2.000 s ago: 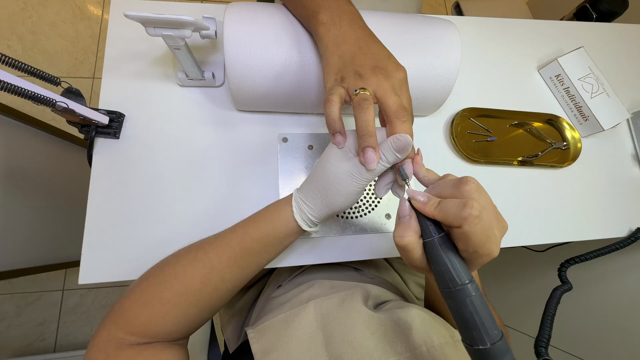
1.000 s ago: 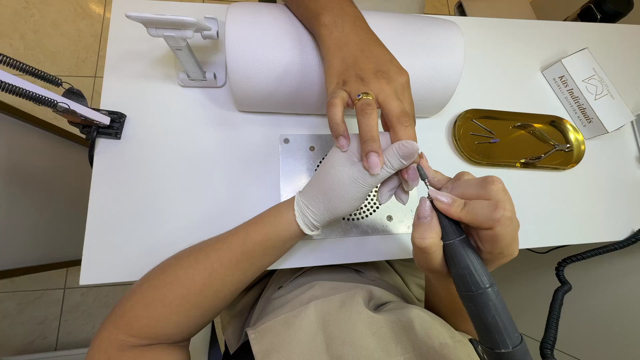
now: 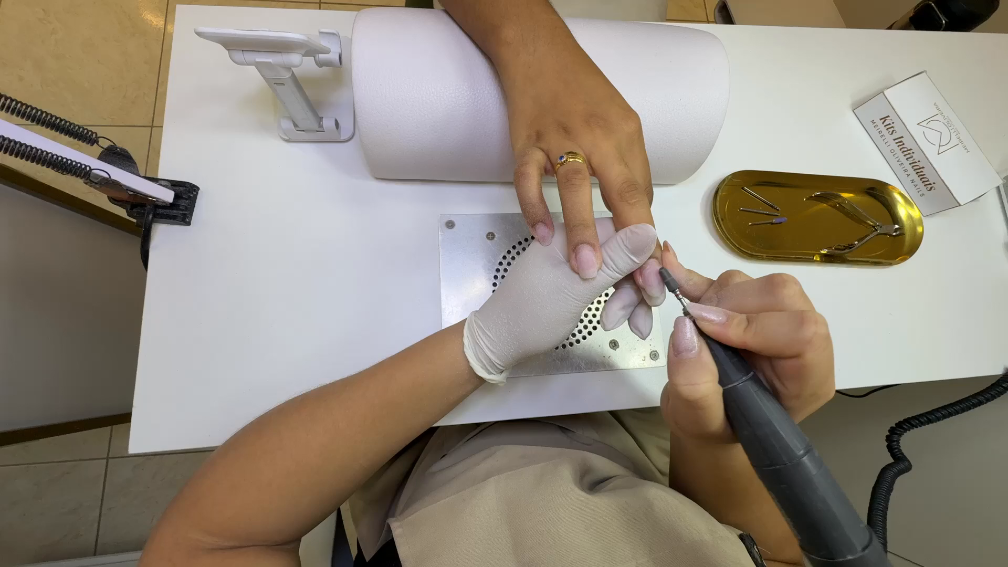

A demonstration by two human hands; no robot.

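Note:
My left hand (image 3: 543, 295), in a pale latex-type glove, holds a finger of another person's hand (image 3: 587, 142), which wears a gold ring (image 3: 571, 160). My bare right hand (image 3: 756, 339) grips a dark grey electric nail drill (image 3: 776, 429) like a pen. The drill's grey bit (image 3: 669, 279) is at the edge of the nail (image 3: 650, 277) on the held finger; whether it touches cannot be told. Under my gloved hand lies a metal plate with a ring of perforations (image 3: 472, 260).
A white padded armrest (image 3: 425, 94) lies under the other person's wrist. A white stand (image 3: 295, 87) is at its left. On the right, a gold tray (image 3: 787, 250) holds cuticle nippers (image 3: 854, 228) and several drill bits (image 3: 760, 211), beside a white box (image 3: 929, 142). A black coiled cord (image 3: 890, 472) hangs at lower right.
Two seconds ago my right hand and the drill were closer in against the fingers; they moved slightly right and down. My left hand keeps its hold on the finger.

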